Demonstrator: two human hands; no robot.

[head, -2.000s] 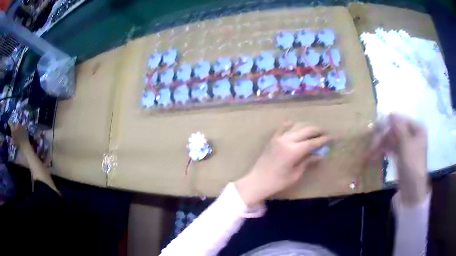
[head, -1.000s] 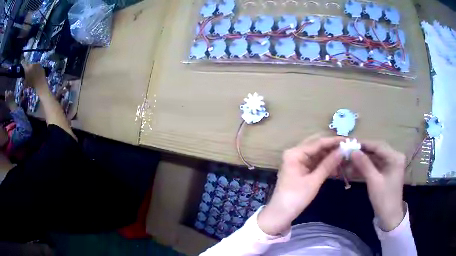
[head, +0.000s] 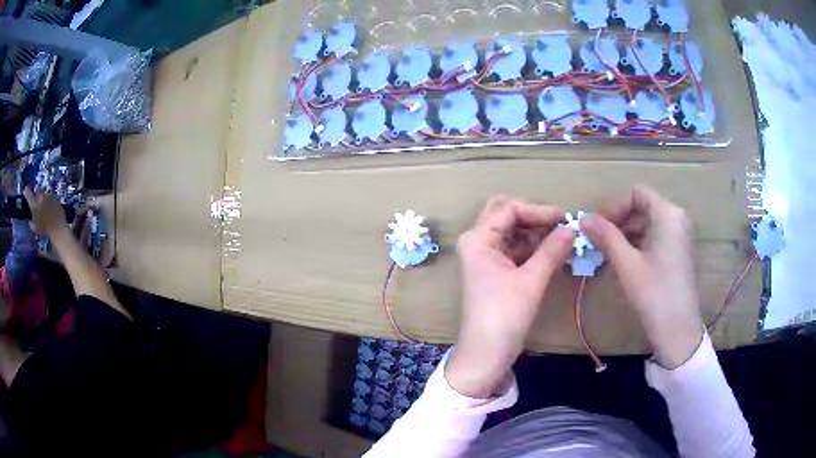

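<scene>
My left hand [head: 510, 277] and my right hand [head: 649, 268] meet in front of me, thumbs and fingers on a white toothed gear [head: 578, 234]. The gear lies over a small silver-blue motor [head: 586, 263], whose thin leads hang down to a small white plug. My fingers hide part of the gear and motor; whether the gear is fully seated I cannot tell. A motor with a white gear on top [head: 409, 239] lies on the cardboard to the left, its leads trailing down.
A clear tray [head: 501, 146] of wired motors lies behind my hands. A loose motor [head: 768, 236] lies at right by the pile of white gears [head: 792, 116]. A lower carton [head: 309, 380] holds motors. At far left are a clear bag [head: 114, 92] and another person's arm [head: 76, 255].
The gear between my hands is now over a motor, and my hands are closer to the tray. The separate motor seen beyond my fingers no longer shows apart. The view has shifted.
</scene>
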